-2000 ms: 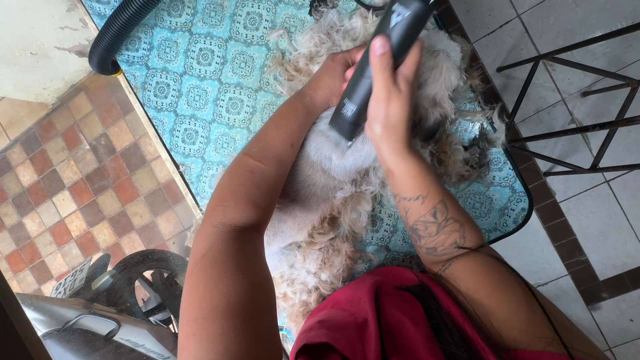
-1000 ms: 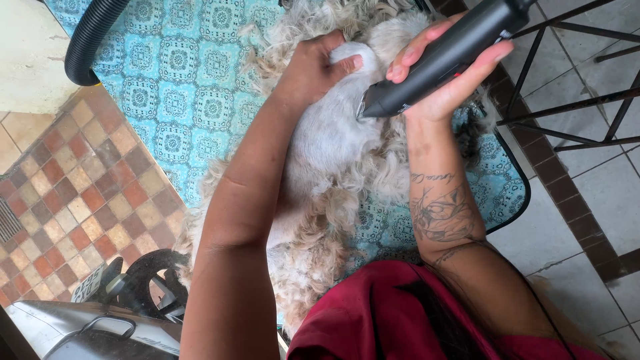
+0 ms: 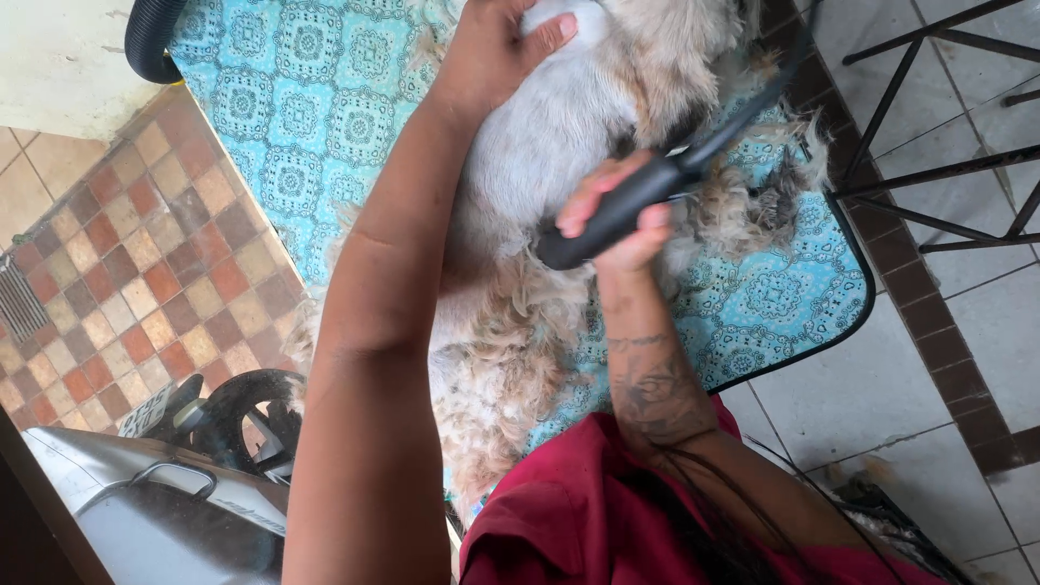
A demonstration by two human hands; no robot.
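A light-coated dog point(image 3: 540, 154) lies on a grooming table with a blue patterned cover point(image 3: 313, 106). Its back and side are clipped short; long cream hair remains around the shaved part. My left hand point(image 3: 508, 49) rests on the dog near the top of the view, thumb spread over the short coat. My right hand point(image 3: 621, 211) is closed around a black corded hair clipper point(image 3: 617, 207), whose head is against the dog's side beside the long hair. The clipper's cord runs up to the right. The dog's head cannot be made out.
Cut hair tufts point(image 3: 747, 203) lie on the cover at the right. A black corrugated hose point(image 3: 150, 41) hangs at the table's upper left corner. Black metal bars point(image 3: 910, 179) stand beyond the right edge. A parked motorcycle point(image 3: 187, 487) is at the lower left.
The clipper in my right hand has moved down the dog's side and turned, its head now pointing lower left. My left hand stays on the dog. The view has shifted closer.
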